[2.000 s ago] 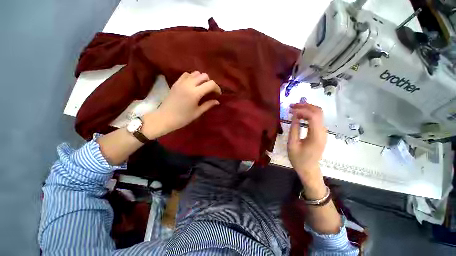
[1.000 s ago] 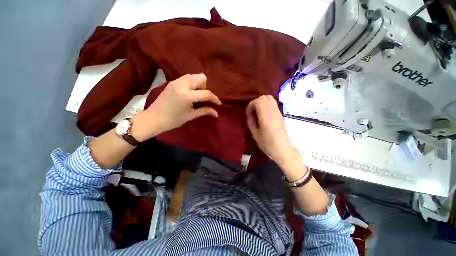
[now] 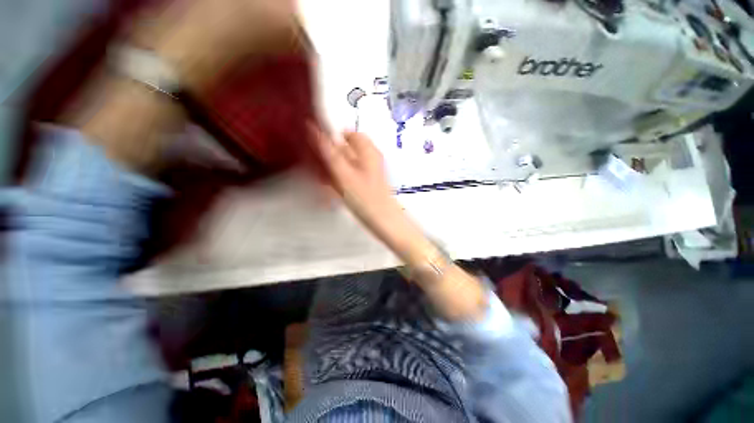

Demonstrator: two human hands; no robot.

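Note:
The dark red garment (image 3: 269,107) is at the upper left, blurred, away from the needle. My left hand (image 3: 223,33) is at the top left, strongly blurred and partly cut off by the top edge; its fingers cannot be made out. My right hand (image 3: 354,165) is at the garment's right edge, fingers pointing up and left; whether it grips the cloth is unclear. The white sewing machine head (image 3: 546,83) marked "brother" stands at the right. Its lit needle area (image 3: 401,124) has no cloth under it.
The white table (image 3: 570,219) runs across the view, its front edge above my lap. Small white labels (image 3: 620,173) lie right of the machine bed. More dark red cloth (image 3: 529,306) hangs below the table at right. A white bundle (image 3: 703,240) hangs at the table's right end.
The garment has moved left, off the needle area and off my lap. My left hand has swung up and left, and my right hand has moved left and slightly up in the view. The view has shifted.

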